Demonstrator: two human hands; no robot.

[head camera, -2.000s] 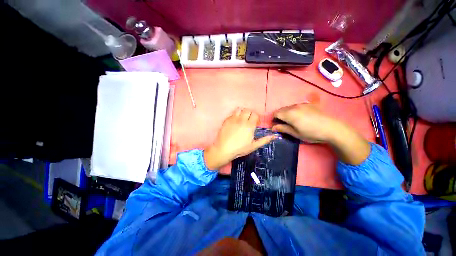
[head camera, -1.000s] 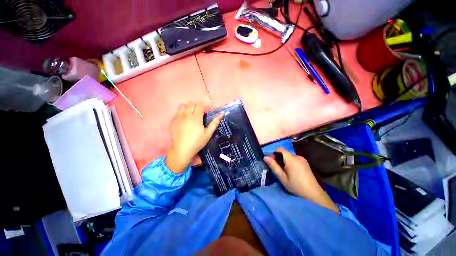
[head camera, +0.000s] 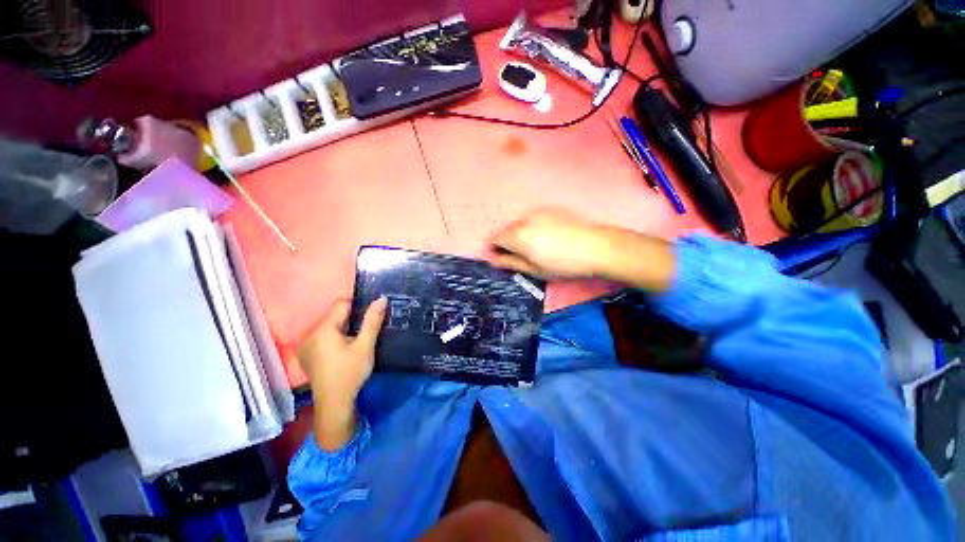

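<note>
A black glossy tablet (head camera: 450,318) with pale printed film lies crosswise at the mat's front edge, partly over the lap, a small white label near its middle. My left hand (head camera: 344,355) grips its left end, thumb on top. My right hand (head camera: 529,244) is at the tablet's upper right edge, fingers curled and slightly blurred; whether it holds something small cannot be told.
A white parts tray (head camera: 280,127) with a black slab over its right half stands at the rear. Stacked white sheets (head camera: 169,339) are left. A blue pen (head camera: 653,164), a thick black corded tool (head camera: 688,159) and tape rolls (head camera: 831,196) are right.
The tablet has turned from upright to crosswise and moved left. My left hand has shifted down to its left end. My right hand has moved from its lower right side to its upper right edge.
</note>
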